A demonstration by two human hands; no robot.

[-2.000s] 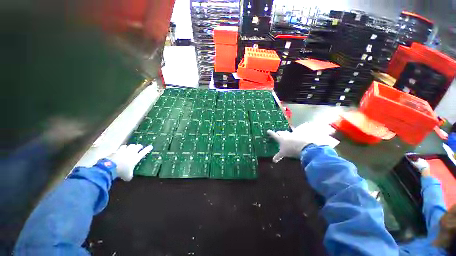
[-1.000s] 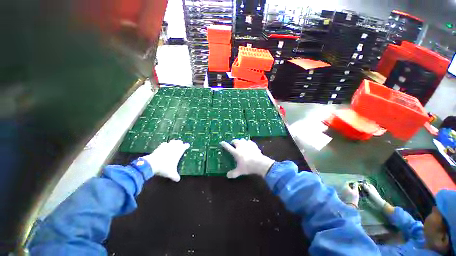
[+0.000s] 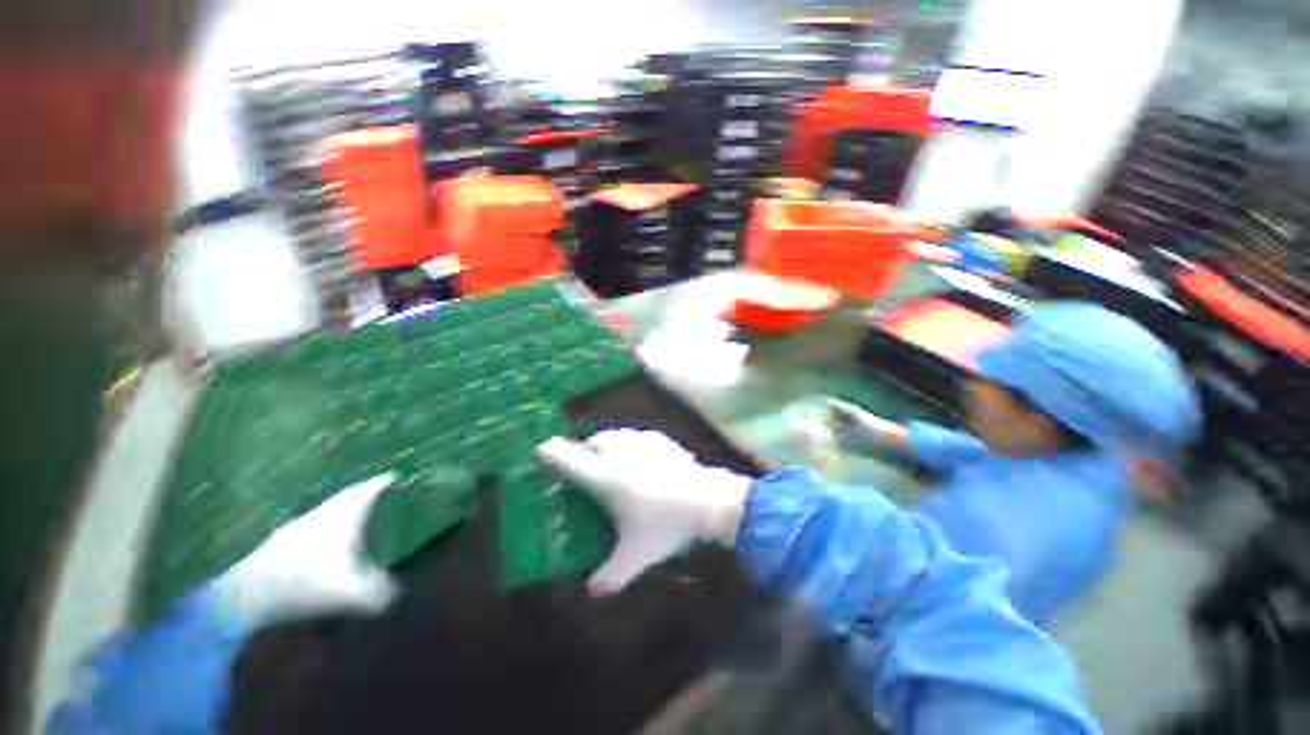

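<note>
Green board panels (image 3: 388,388) lie in closely set rows on a dark surface (image 3: 474,646); the frame is blurred. My left hand (image 3: 323,553), white-gloved, is at the near left, with a tilted green panel (image 3: 421,520) between its thumb and fingers. My right hand (image 3: 647,503), also white-gloved, is at the right edge of another near panel (image 3: 546,531), thumb and fingers spread around that edge; whether it grips is unclear. A dark gap separates these two panels.
A pale side rail (image 3: 108,531) runs along the left. A coworker in a blue cap (image 3: 1106,381) works at the green bench on the right. Beyond are white papers (image 3: 697,345), a red-orange crate (image 3: 826,244), a black tray with a red-orange liner (image 3: 941,333) and stacked black totes.
The view has swung right, bringing the coworker further into view. My hands have moved from spread on the far rows' sides to the near panels; the left near panel is now tilted and apart from its neighbour.
</note>
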